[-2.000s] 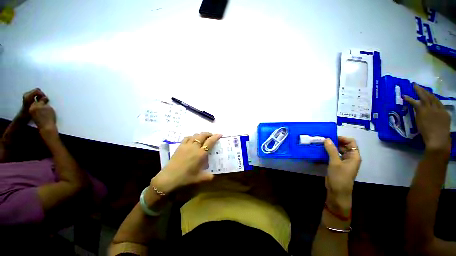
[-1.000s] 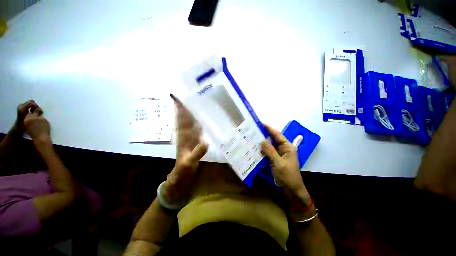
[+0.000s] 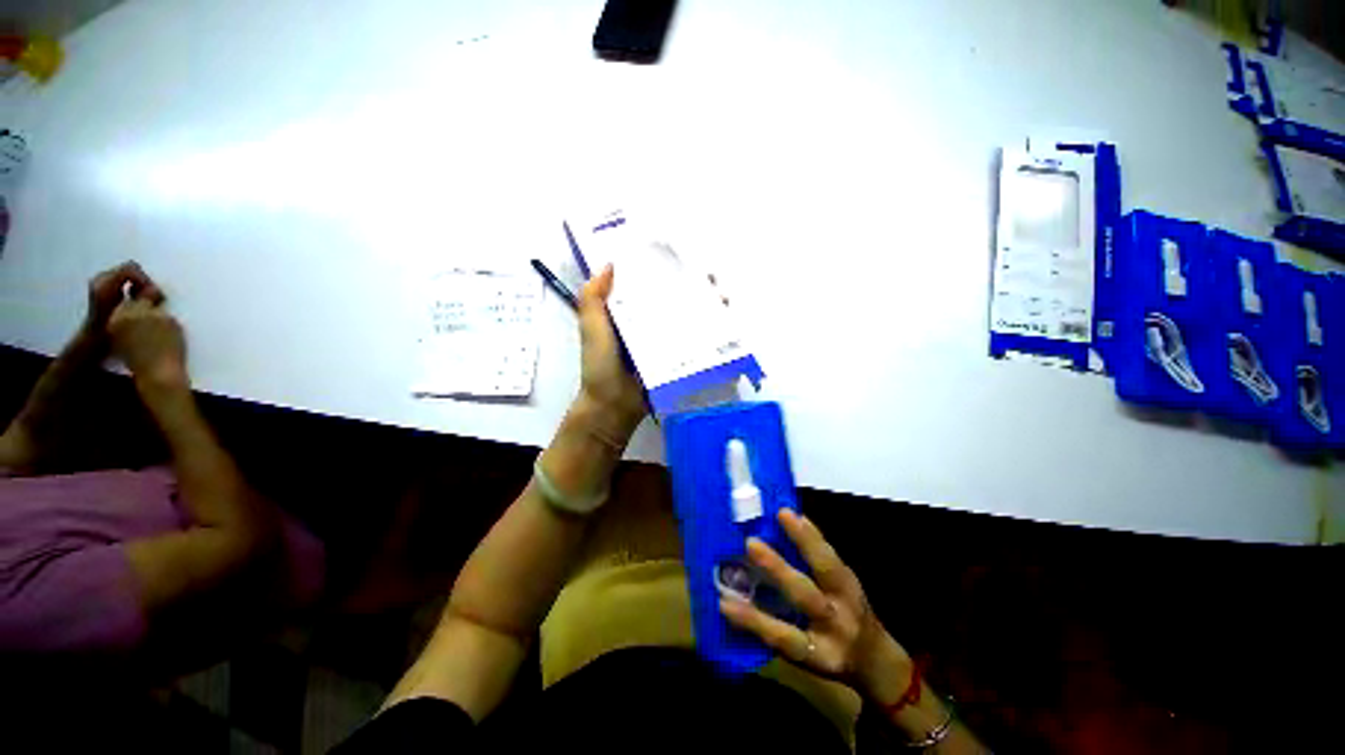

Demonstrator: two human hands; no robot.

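Observation:
A white and blue retail box is tilted above the table edge, its near end open with a blue flap. My left hand holds the box from its left side and underneath. A bright blue insert tray lies in line with the box, its top end at the box's open end. The tray shows a white plug and a white coiled cable. My right hand holds the lower part of the tray, fingers over its front and partly covering the cable.
A handwritten note and black pen are left of the box. A phone lies at the back. At right are another box and several filled trays. Another person's hands are at left.
The box was turned and lifted from the table, and its open end now faces me. The blue tray was picked up and brought to that end. The other person's hand at right has left.

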